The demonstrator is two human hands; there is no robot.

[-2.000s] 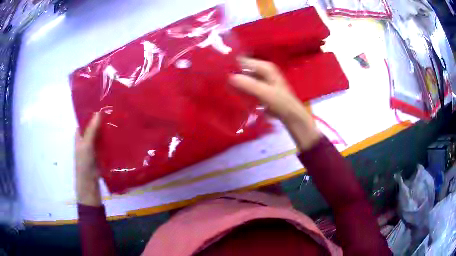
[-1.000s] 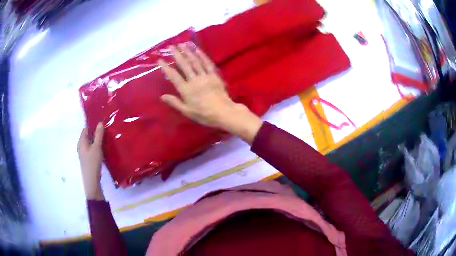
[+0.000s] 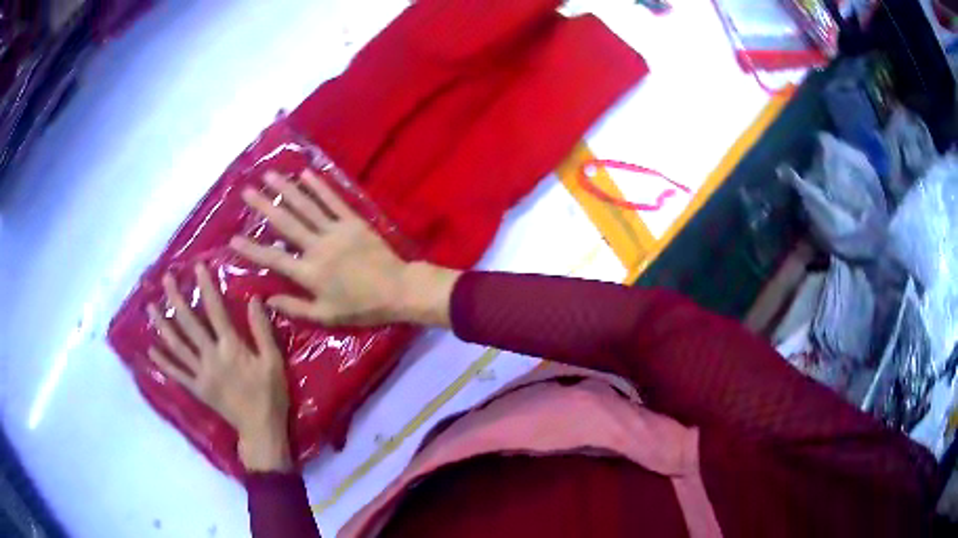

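Observation:
A bagged red cardigan, glossy under clear plastic, lies flat on the white table at the left. Matt red knit without plastic extends from its upper right edge towards the top. My left hand lies flat on the lower left part of the bag, fingers spread. My right hand lies flat on the bag's right part, fingers spread. Neither hand grips anything. The knit under my palms is hidden.
A pink-red cord loop lies by yellow-orange tape on the white table. Red-edged clear bags are at the upper right. Crumpled plastic bags are at the right, beyond the table edge. Dark glossy bags are at the upper left.
My left hand has moved from the bag's left edge onto its top. My right hand has moved left and lower in view. The view has turned, and the red knit appears more steeply slanted.

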